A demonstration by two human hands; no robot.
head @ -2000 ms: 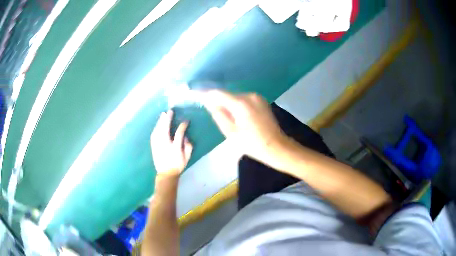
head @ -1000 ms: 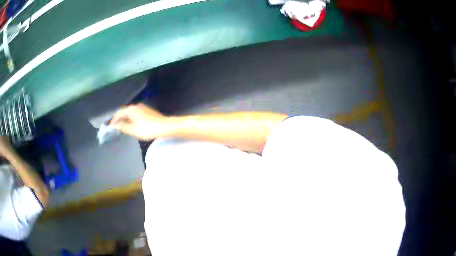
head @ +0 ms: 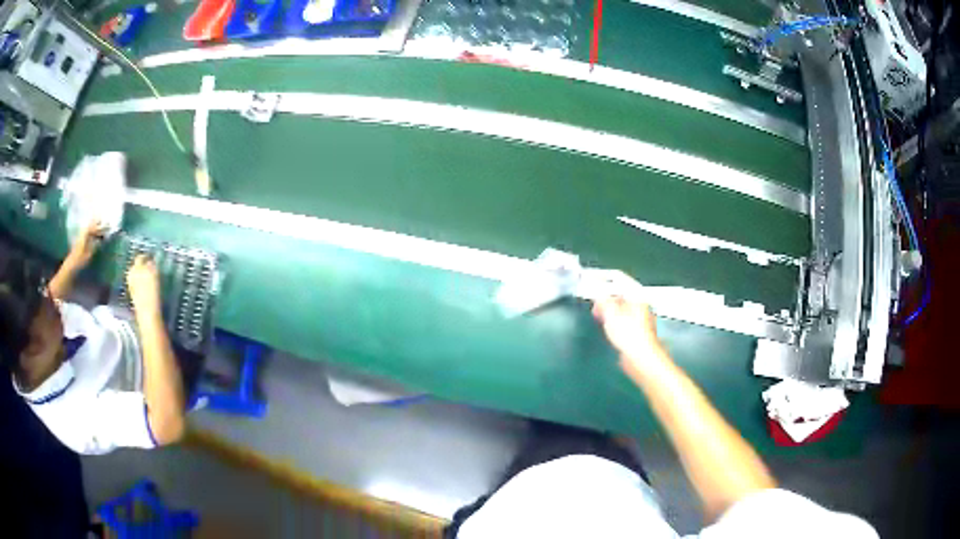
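Observation:
My right hand point(head: 628, 319) reaches over the green worktop point(head: 363, 305) from the lower right. Its fingers are closed on a white crumpled wipe point(head: 542, 282), which spreads out to the left over the white rail point(head: 421, 251). The wipe is blurred, so I cannot tell whether it touches the surface. My left hand is not in view.
A white cloth pile on a red base point(head: 805, 408) sits at the bench's right end, by a silver slide unit point(head: 842, 221). At left, a person point(head: 90, 358) works at a parts tray point(head: 190, 290). Coloured bins point(head: 284, 19) and a clear plastic sheet point(head: 490, 26) lie behind.
The view has swung back over the bench from its edge and the floor. My right hand has moved from beyond the bench edge to over the worktop, still holding the white wipe.

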